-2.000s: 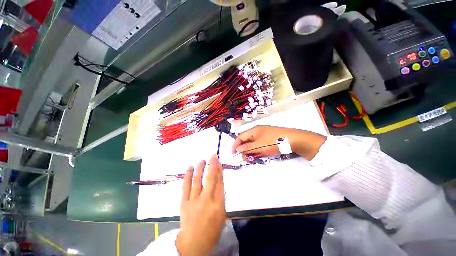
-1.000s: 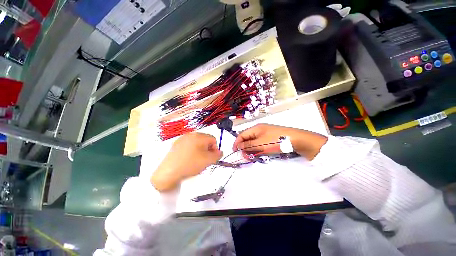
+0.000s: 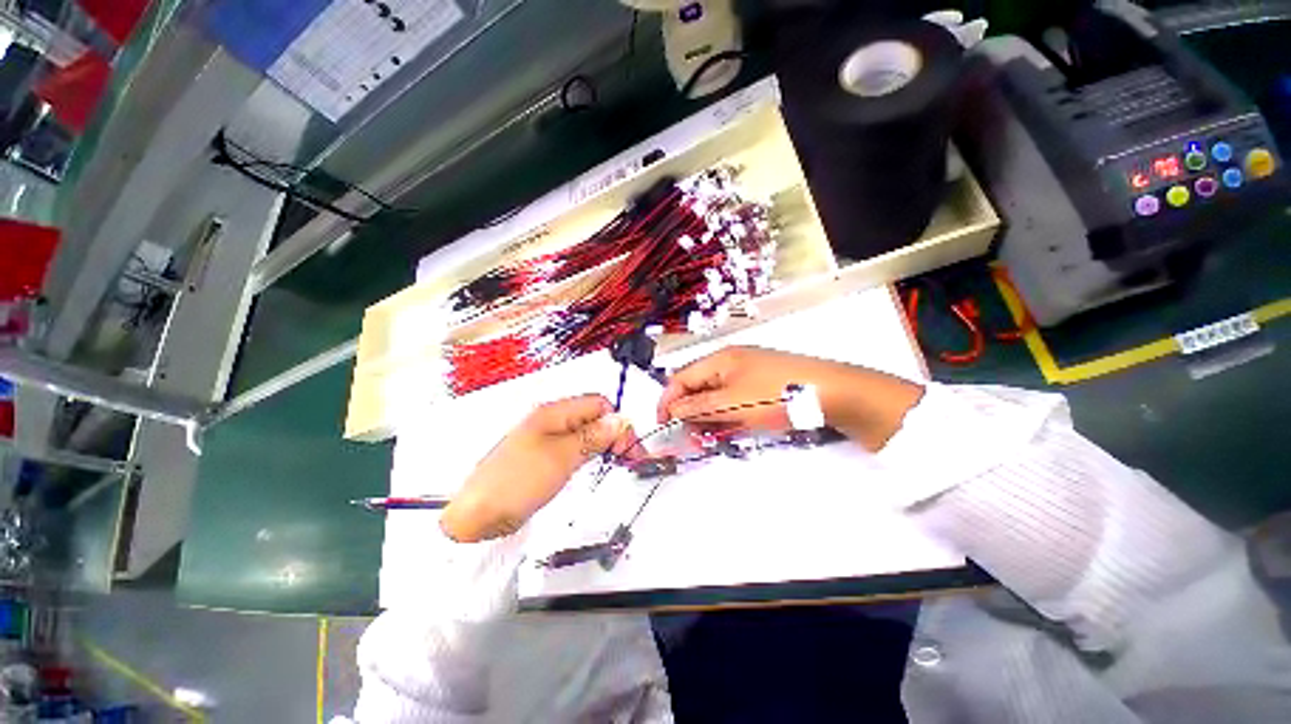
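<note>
A wire harness point(image 3: 729, 447) of thin dark and red leads lies across the white board point(image 3: 793, 530). My right hand point(image 3: 750, 393) is on its right part, fingers pinching a thin lead, with a white connector housing point(image 3: 804, 407) by the wrist. My left hand point(image 3: 531, 460) is at its left part, fingertips pinched on thin leads. Grey metal fixture clips point(image 3: 602, 549) stand below the hands. A black-headed post point(image 3: 634, 348) stands between the hands, near the tray edge. The exact grip at the fingertips is too small to tell.
A cream parts tray point(image 3: 371, 382) behind the board holds bundled connector leads point(image 3: 609, 276). Black tape rolls point(image 3: 871, 156) stand at its right end. A tape dispenser point(image 3: 1104, 156) is at the right, with red loops point(image 3: 966, 325) beside it. An instruction sheet point(image 3: 361, 50) hangs at upper left.
My left hand was spread flat over the leads, then moved up to the post and pinched. It is now slightly lower, with leads at its fingertips. My right hand has barely moved.
</note>
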